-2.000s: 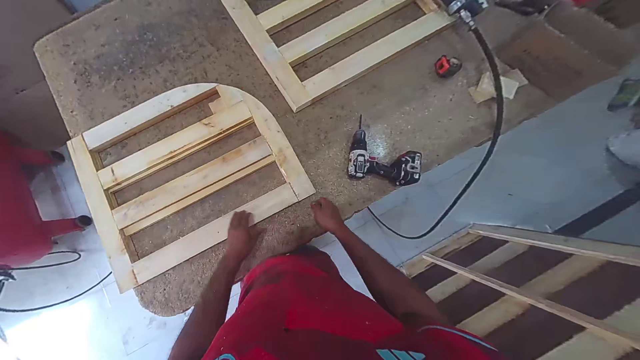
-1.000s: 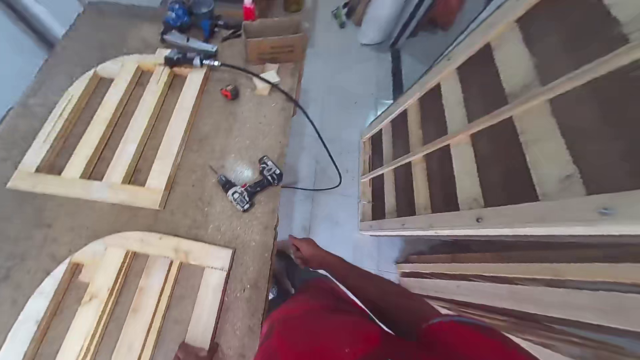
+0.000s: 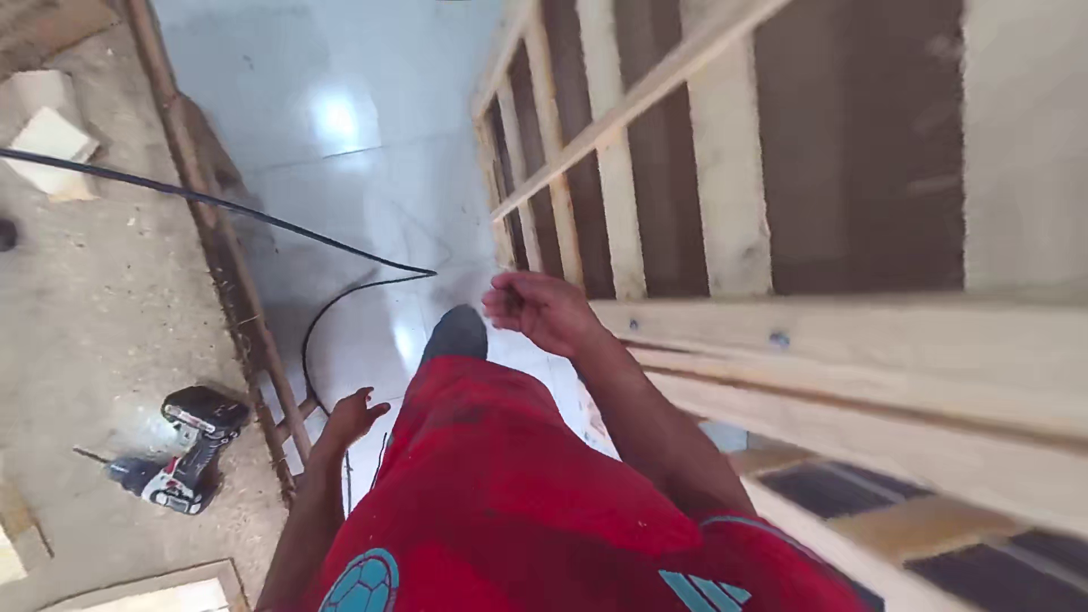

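Observation:
My left hand (image 3: pixel 350 418) hangs beside the worktable's edge, thumb and fingers apart, with nothing in it. On the table to its left lies a cordless drill (image 3: pixel 183 459) on its side, a bit in its chuck. My right hand (image 3: pixel 541 311) is held out over the floor with loosely curled fingers and an empty palm. Close to its right stands a large slatted wooden frame (image 3: pixel 733 170), which the hand does not plainly touch. A black hose or cable (image 3: pixel 255 215) runs from the table down to the tiled floor between my hands.
The worktable (image 3: pixel 110 323) borders the left side, with light offcuts (image 3: pixel 53 144) on it and a corner of a wooden frame (image 3: pixel 191 595) at the bottom. More stacked timber frames (image 3: pixel 850 408) stand at the right. A shoe (image 3: pixel 457 333) shows on the tiled floor (image 3: pixel 340 195).
The view has swung right, from the table toward the tall slatted frame. My left hand, earlier on the smaller frame on the table, is now off it. The drill still lies on the table.

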